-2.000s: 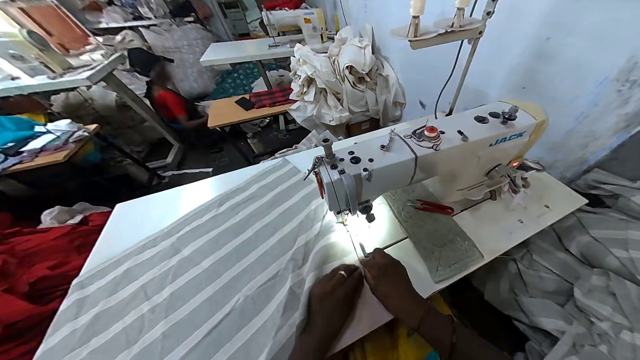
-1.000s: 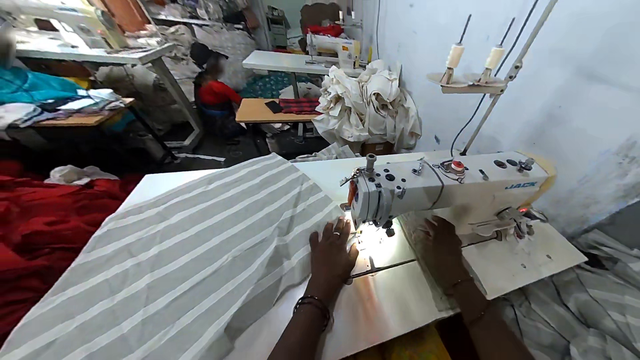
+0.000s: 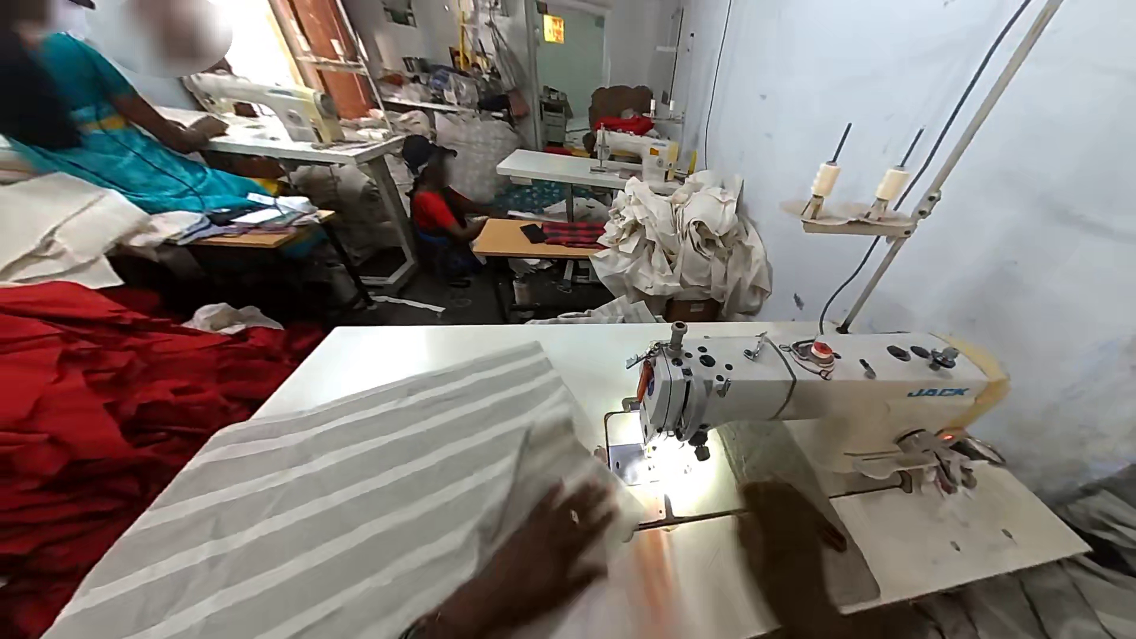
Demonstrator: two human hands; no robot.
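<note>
A grey-and-white striped cloth [image 3: 355, 479] lies across the left of the white sewing table [image 3: 417, 342]. My left hand [image 3: 555, 541], blurred, is on the cloth's right part, where an edge is lifted and folded; whether its fingers grip the cloth cannot be told. To the right stands a Jack industrial sewing machine [image 3: 852, 390], its lamp lighting the needle area. My right hand [image 3: 785, 532] is blurred and dark, below the machine arm by a grey-green flat piece [image 3: 790, 461]; its fingers and anything in them are unclear.
Red cloth [image 3: 133, 426] is heaped at the left. Grey striped cloth [image 3: 1047, 586] lies at the lower right. A thread stand [image 3: 856, 222] rises behind the machine. A white cloth pile [image 3: 683, 240] stands beyond the table. Two people [image 3: 439, 209] are at work stations further back.
Between two and one seconds ago, my hands moved apart from close together in front of the needle. Since then the cloth's right part has been lifted and folded near my left hand. The view has shifted.
</note>
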